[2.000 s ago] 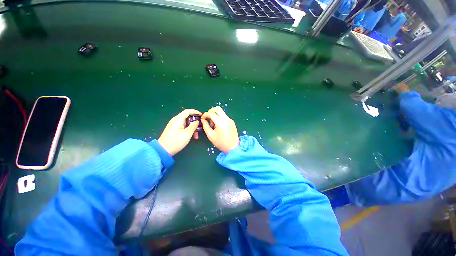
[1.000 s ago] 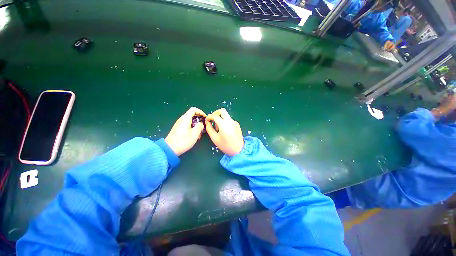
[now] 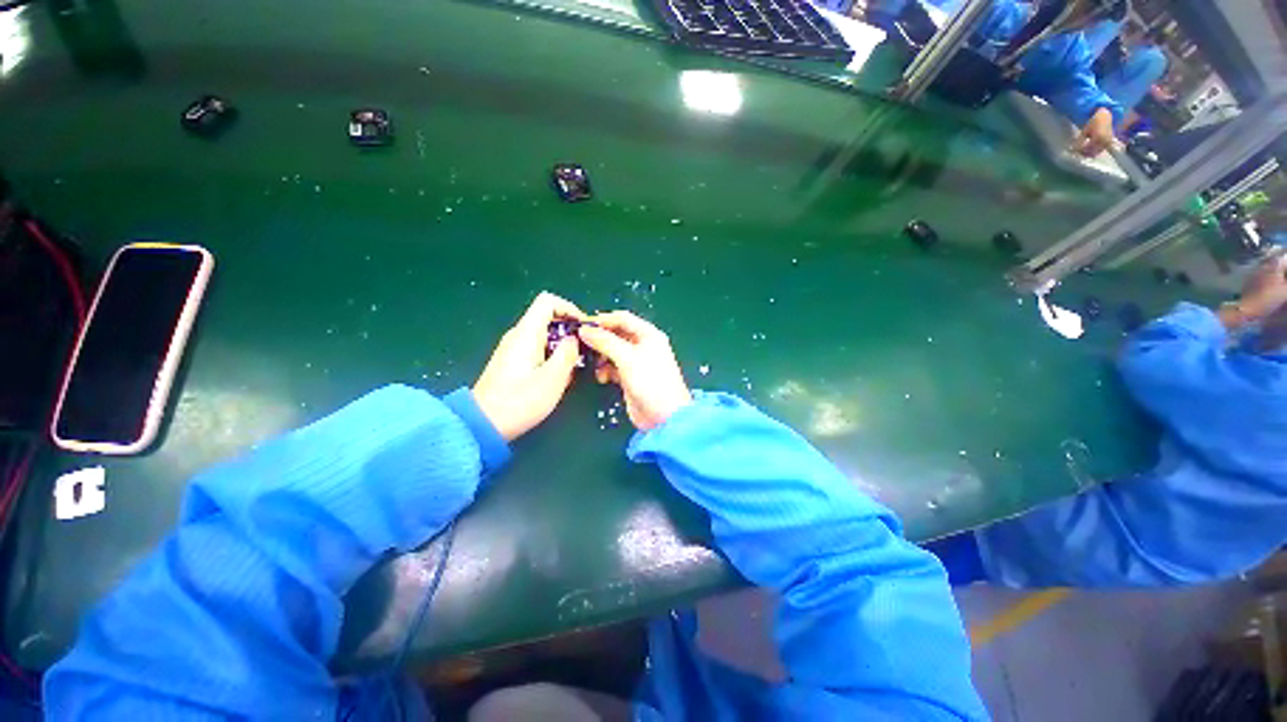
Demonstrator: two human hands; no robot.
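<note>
A small black electronic unit (image 3: 560, 336) is held between the fingertips, above the green surface (image 3: 847, 317). My left hand (image 3: 525, 372) is closed around its left side. My right hand (image 3: 639, 365) touches its right side with bent thumb and fingers; whether the fingertips pinch a part of it is too small to tell. The fingers hide much of the unit. White specks (image 3: 608, 418) lie scattered around my hands.
Similar black units (image 3: 570, 182) sit spaced out across the surface beyond my hands. A phone (image 3: 133, 349) and a notched white piece (image 3: 81, 494) lie at left. A metal post (image 3: 1037, 268) stands at right, near another person's blue sleeve (image 3: 1200, 451). A black tray (image 3: 755, 26) is at the far edge.
The black units beyond my hands have shifted left along the surface. My hands stay together on the held unit, with the right fingers slightly repositioned. The neighbour's arm at right has moved from its earlier place.
</note>
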